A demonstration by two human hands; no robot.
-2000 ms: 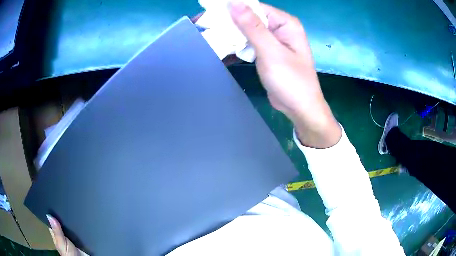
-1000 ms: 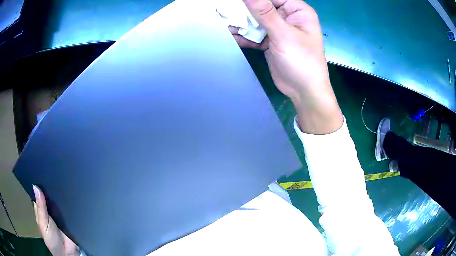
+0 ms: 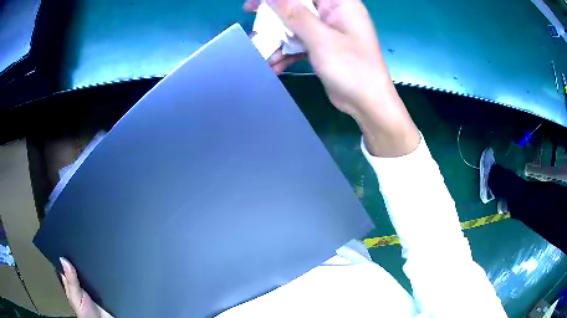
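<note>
A large thin dark grey sheet [image 3: 199, 180] is tilted over my lap, with a blue sheen on its face. My left hand [image 3: 78, 295] holds its lower left edge, the thumb on the face and the other fingers hidden behind. My right hand [image 3: 342, 68] is just beyond the sheet's top corner, slightly blurred. It pinches a crumpled white wipe [image 3: 270, 31] between thumb and fingers, close beside that corner. Whether the wipe touches the sheet is not clear.
A green-topped bench [image 3: 460, 49] spans the top, with a dark-framed panel [image 3: 15, 31] at its left end. A brown carton [image 3: 22, 217] stands at left, with pale sheets [image 3: 78, 164] beside it. Another person's shoe [image 3: 487, 175] and dark leg are at right, near yellow-black floor tape [image 3: 475, 222].
The sheet's top corner tipped up out of the picture, brightening with glare, then came back down, and the glare faded. My right hand, still pinching the wipe, has shifted slightly left and up.
</note>
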